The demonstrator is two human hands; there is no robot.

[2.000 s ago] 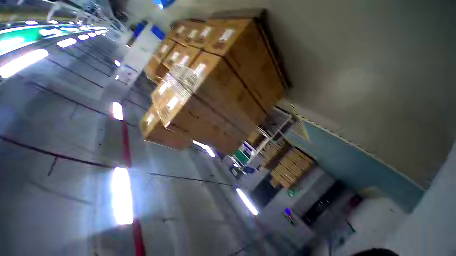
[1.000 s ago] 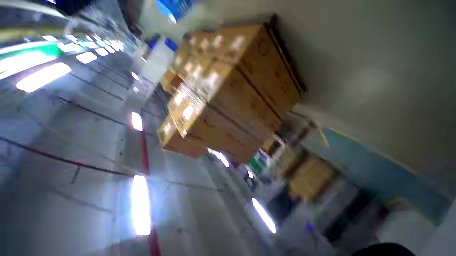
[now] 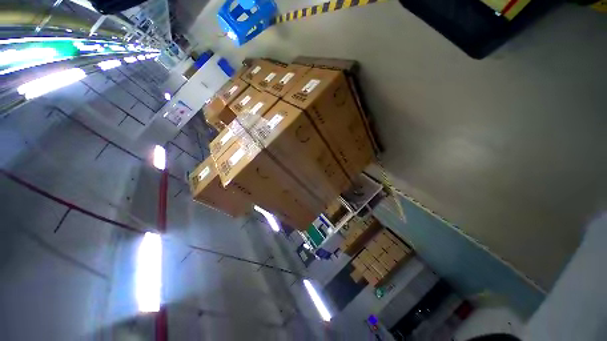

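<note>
A carton stack on a pallet (image 3: pixel 303 133) stands in front of me, tilted in the sideways view. Its brown cartons carry white labels, and clear film shows over part of it. A black open case (image 3: pixel 459 30) is cut off by the top edge, with a yellow sheet (image 3: pixel 509 5) with a red stripe inside it. A blue plastic stool (image 3: pixel 246 18) is on the floor at the top. Neither of my hands is in the picture.
Yellow-black floor tape (image 3: pixel 326 8) runs from the stool. A second carton stack (image 3: pixel 381 258) stands farther off beside a blue-green floor strip (image 3: pixel 459 243). A line with bright tube lights is at the upper left. A pale blurred shape (image 3: pixel 572 286) fills the lower right edge.
The view has shifted and become sharper. The black case and yellow sheet have come into view at the top. More of the blue stool and the floor tape now shows.
</note>
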